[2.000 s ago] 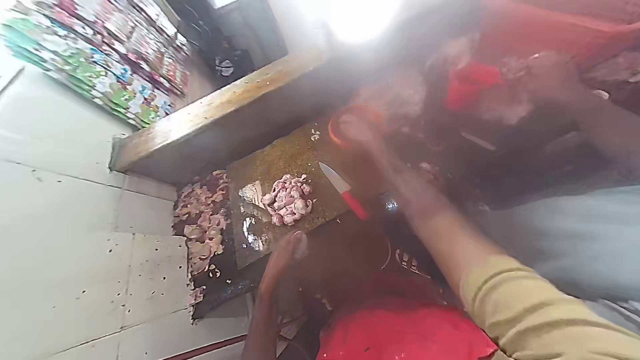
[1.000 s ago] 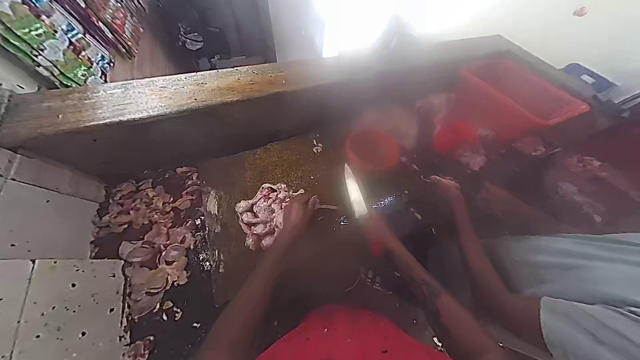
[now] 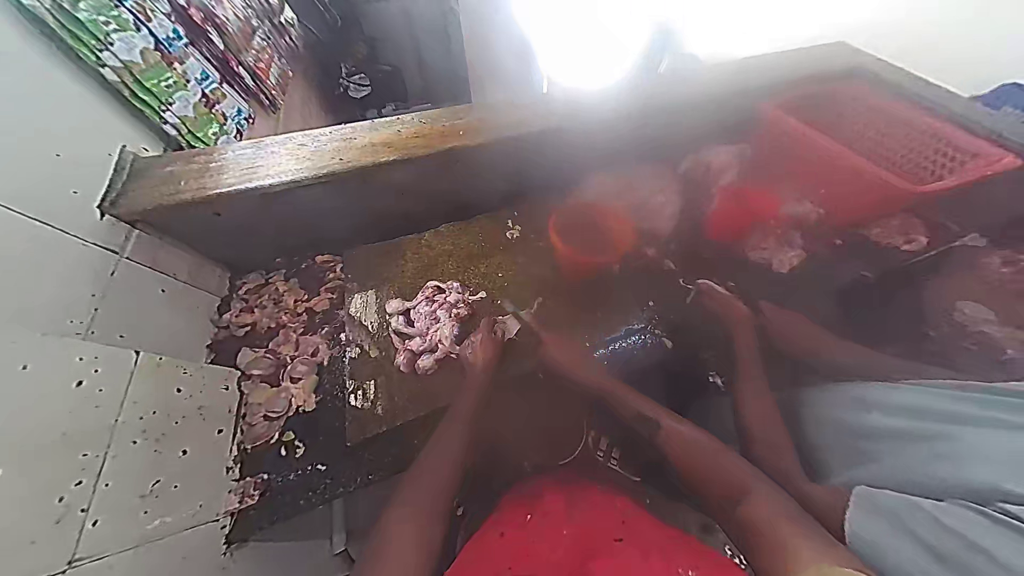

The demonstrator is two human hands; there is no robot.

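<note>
A pile of raw meat pieces (image 3: 432, 326), likely chicken parts, lies on a worn cutting board (image 3: 400, 400). At its right edge my left hand (image 3: 482, 346) grips a pale piece of meat (image 3: 507, 326). Just right of it, my right hand (image 3: 564, 352) is closed on a knife (image 3: 512, 308), whose blade points up and left toward that piece; most of the handle is hidden in my fingers. Flat scraps of skin or meat (image 3: 276, 376) cover the dark counter left of the board. Haze blurs the finer detail.
An orange-red bowl (image 3: 592, 236) stands beyond my right hand. A red plastic basket (image 3: 888, 152) sits at the back right, with meat pieces (image 3: 776, 248) near it. A co-worker's hand (image 3: 720, 304) and arms reach in from the right. A raised ledge (image 3: 320, 160) runs along the back.
My right hand, with the knife in it, has moved left toward my left hand. The piece in my left hand now lies right of the pile. Two seconds ago the knife lay on the board.
</note>
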